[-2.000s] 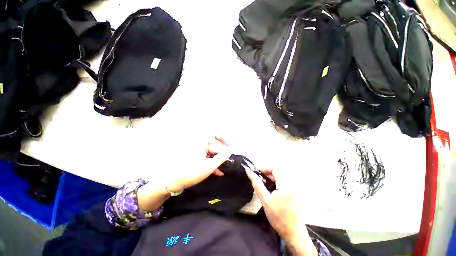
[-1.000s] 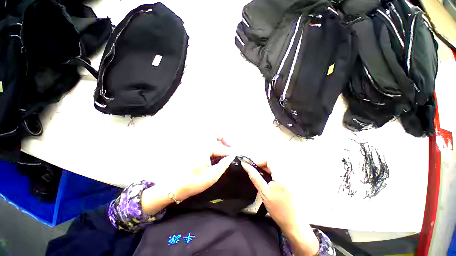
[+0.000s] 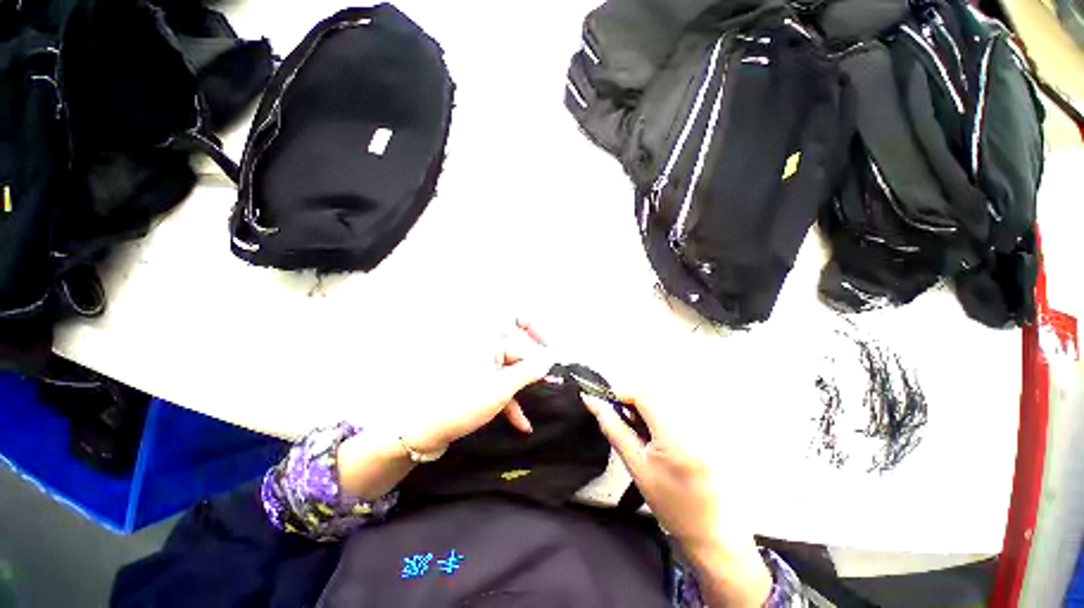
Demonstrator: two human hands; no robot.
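Observation:
A black fabric pouch (image 3: pixel 523 455) with a small yellow label lies over the lap at the table's near edge. My left hand (image 3: pixel 487 398) pinches its upper edge between the fingers. My right hand (image 3: pixel 666 457) is at the same edge, just to the right, with the thumb and fingers closed around a small dark tool with a metal glint (image 3: pixel 591 382), seemingly thread snips. The tool is mostly hidden by the fingers, and its tip is close to the left fingertips.
One black pouch (image 3: pixel 345 143) lies apart at upper left, beside a tangled black heap (image 3: pixel 107 131). Stacked pouches (image 3: pixel 761 178) lie at upper right. Thread clippings (image 3: pixel 874 398) lie at right, near the red edge (image 3: pixel 1025 475). A blue bin (image 3: pixel 190 457) is below left.
Both hands stay at the pouch's upper edge with small finger shifts. A left finger now extends down over the pouch. The table items sit slightly further right in view.

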